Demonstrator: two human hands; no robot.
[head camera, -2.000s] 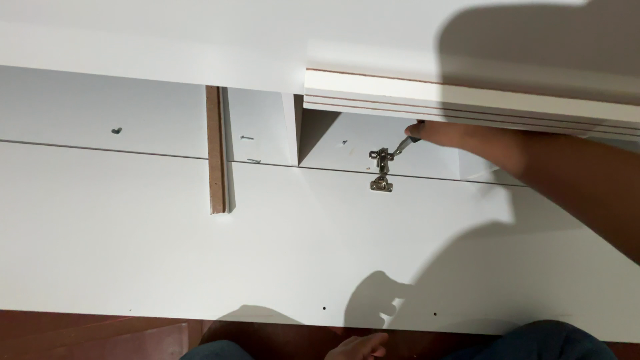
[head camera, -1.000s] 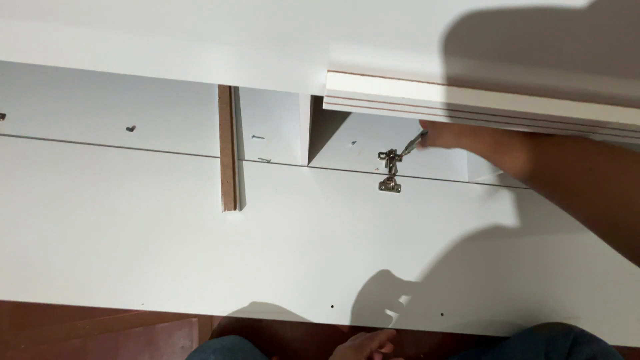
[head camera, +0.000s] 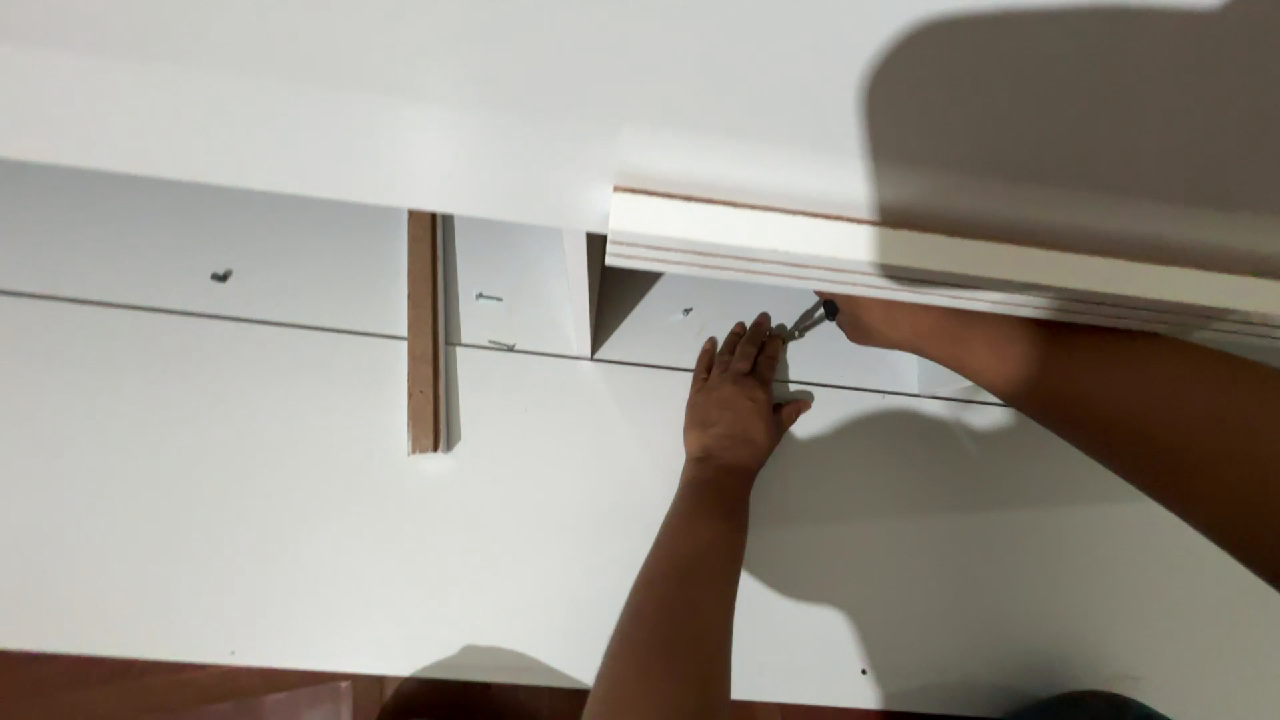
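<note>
My left hand (head camera: 738, 395) lies palm down with its fingers spread across the seam between two white panels, over the metal cabinet hinge, which it mostly hides. From the right my right hand (head camera: 868, 318) reaches in under the stacked boards, closed around the dark handle of a screwdriver (head camera: 808, 318). The metal shaft slants down to the left, its tip near the hinge beside my left fingers. A small screw (head camera: 687, 312) lies on the panel a little left of my fingertips.
White boards (head camera: 740, 235) are stacked above my right hand. An upright divider (head camera: 580, 290) stands to their left. Farther left are a narrow board with a brown edge (head camera: 423, 340), screws (head camera: 489, 297) and a small dark fitting (head camera: 221, 275). The large white panel (head camera: 300, 520) fills the foreground.
My left hand has moved up from the bottom edge of the view onto the hinge, which showed uncovered before. My right hand stays at about the same place with the tool.
</note>
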